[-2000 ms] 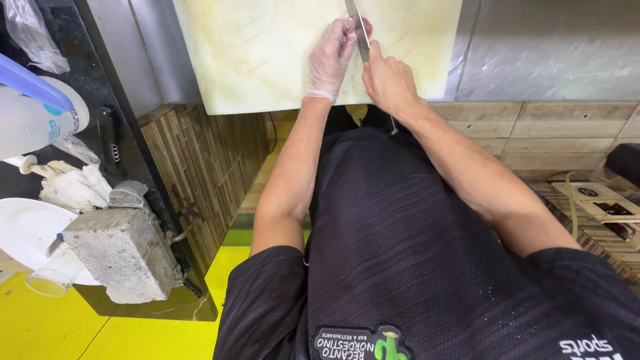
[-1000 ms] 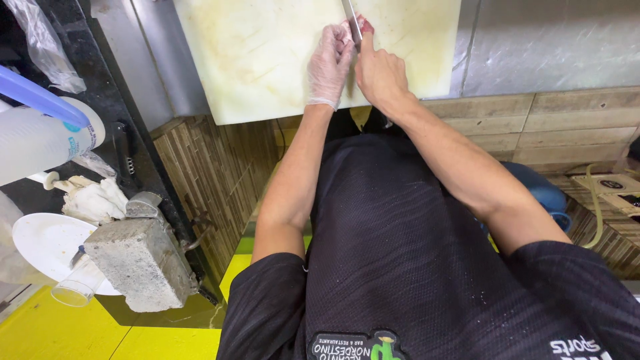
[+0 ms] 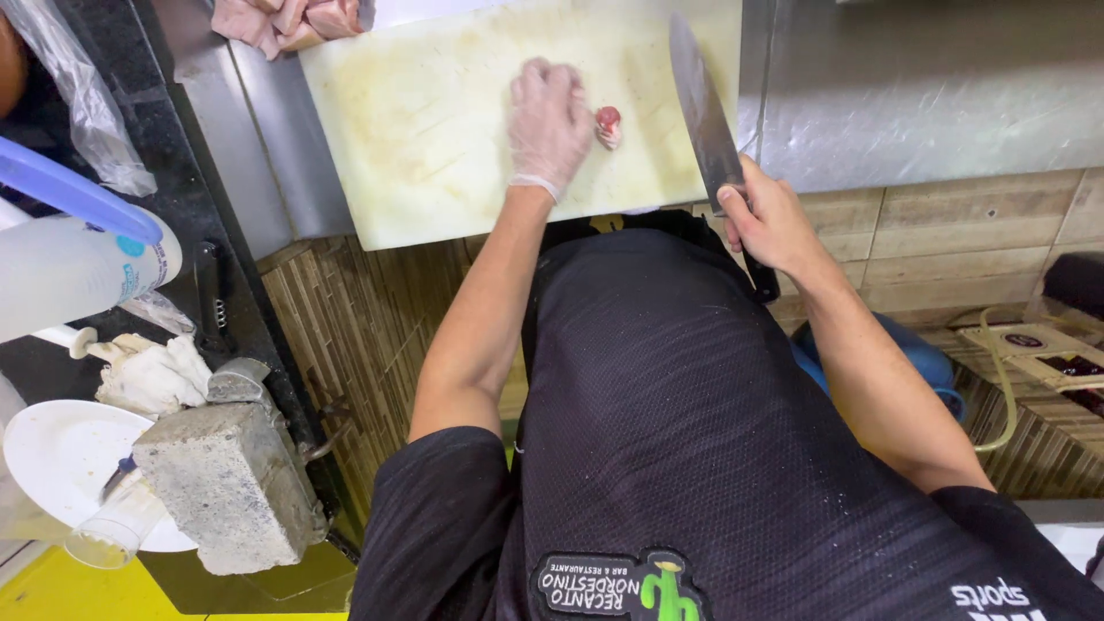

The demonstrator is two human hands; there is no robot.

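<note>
My left hand (image 3: 549,125), in a clear plastic glove, is over the white cutting board (image 3: 414,129), slightly blurred, fingers bent and pointing away from me; nothing shows in it. Just right of it lies a small piece of red and white meat (image 3: 608,127). My right hand (image 3: 768,211), ungloved, grips the black handle of a kitchen knife (image 3: 703,112) at the board's near right corner. The blade points away from me over the board's right side. Several chunks of pale pink meat (image 3: 289,21) lie at the board's far left corner.
Steel counter (image 3: 923,95) lies right of the board. On the black countertop at left are a plastic jug (image 3: 78,267), a corkscrew (image 3: 210,297), a crumpled white cloth (image 3: 155,375), a white plate (image 3: 60,448), a clear cup (image 3: 112,526) and a rough stone block (image 3: 224,483).
My hands have moved apart. The knife, earlier between them at the meat, is now off to the right in my right hand, and the small meat piece lies loose on the board.
</note>
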